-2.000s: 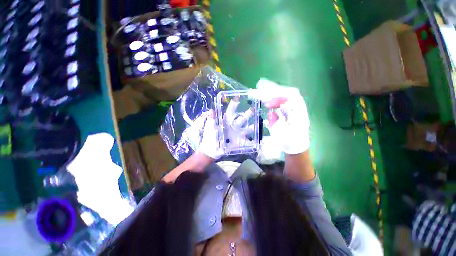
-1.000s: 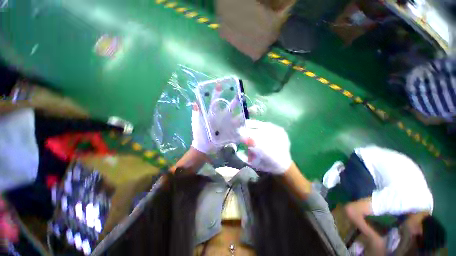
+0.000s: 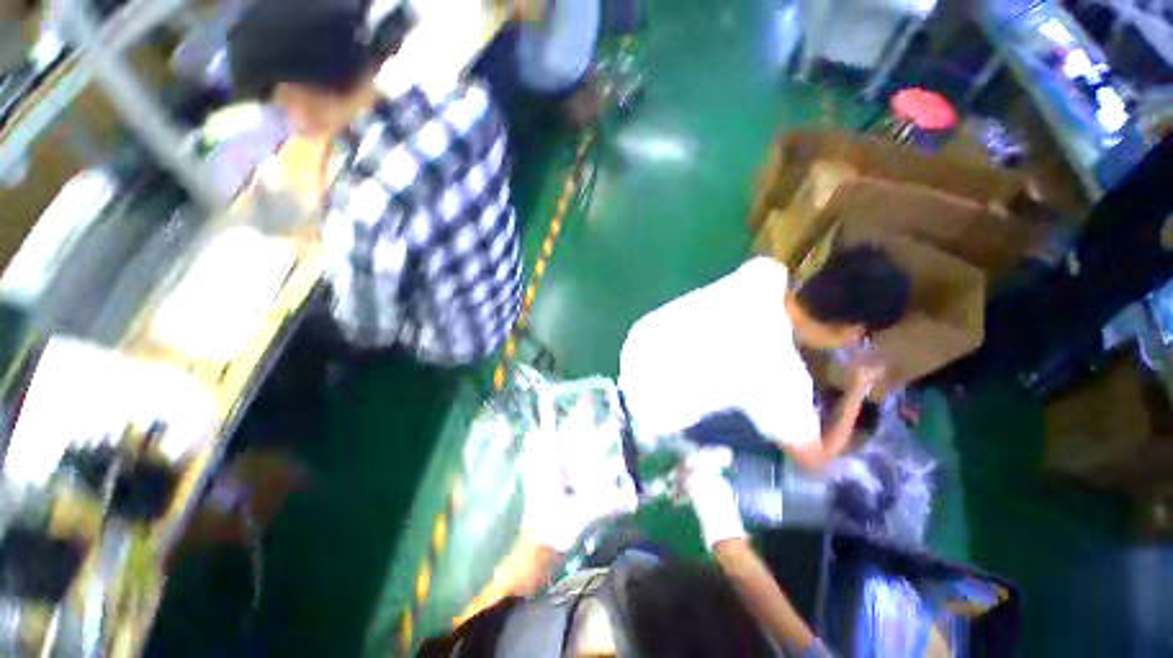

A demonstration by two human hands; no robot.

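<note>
A clear rectangular plastic case with a dark right edge is in front of my chest, blurred. My left hand, in a white glove, holds it from below. A crinkled clear bag spreads at the case's left side; I cannot tell whether the case is inside it. My right hand, in a white glove, is to the right of the case and apart from it. Its fingers are blurred, and I cannot tell whether they hold anything.
A person in a white shirt bends over brown cartons just ahead right. A person in a checked shirt is at the bench on the left. A black bin is at lower right. A red round stool stands farther back.
The view has turned to the right, and the person in white is now close in front. My right hand has moved off the case to the right. My left hand still holds the case.
</note>
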